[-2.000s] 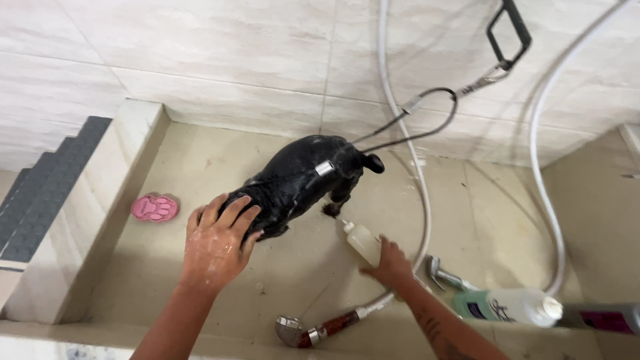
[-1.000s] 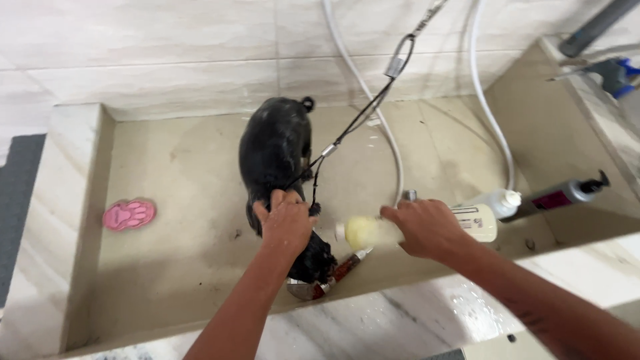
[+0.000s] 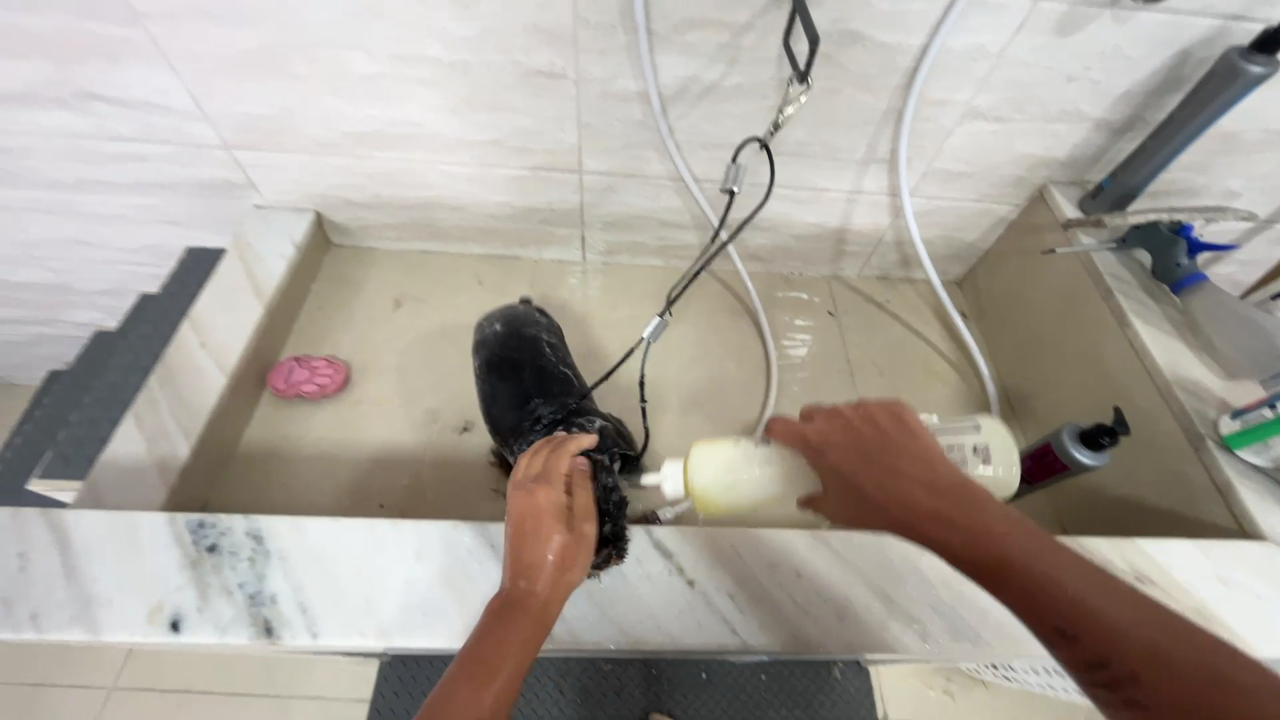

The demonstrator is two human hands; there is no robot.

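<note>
A wet black dog (image 3: pixel 530 370) stands in a tiled wash basin, its head by the marble front edge. My left hand (image 3: pixel 552 500) rests on the dog's head and neck, fingers bent over the fur. In my right hand (image 3: pixel 865 460) is a squeeze bottle (image 3: pixel 745 477) of pale yellow liquid, lying sideways with its white nozzle towards the dog's head. A looped cable leash (image 3: pixel 690 275) runs from the dog's neck up to a metal clip (image 3: pixel 790 105) by the wall. The dog's face is mostly hidden.
A pink paw-shaped brush (image 3: pixel 308 377) lies on the basin floor at left. White hoses (image 3: pixel 668 130) hang behind. At right are a large bottle (image 3: pixel 985 455), a grey pump bottle (image 3: pixel 1070 455) and, on the ledge, a spray bottle (image 3: pixel 1190 285). The marble front rim (image 3: pixel 300 580) crosses below.
The dog has turned so its head points to the front rim, and my left hand has stayed on it. The squeeze bottle is now beside the dog's head. The view has shifted.
</note>
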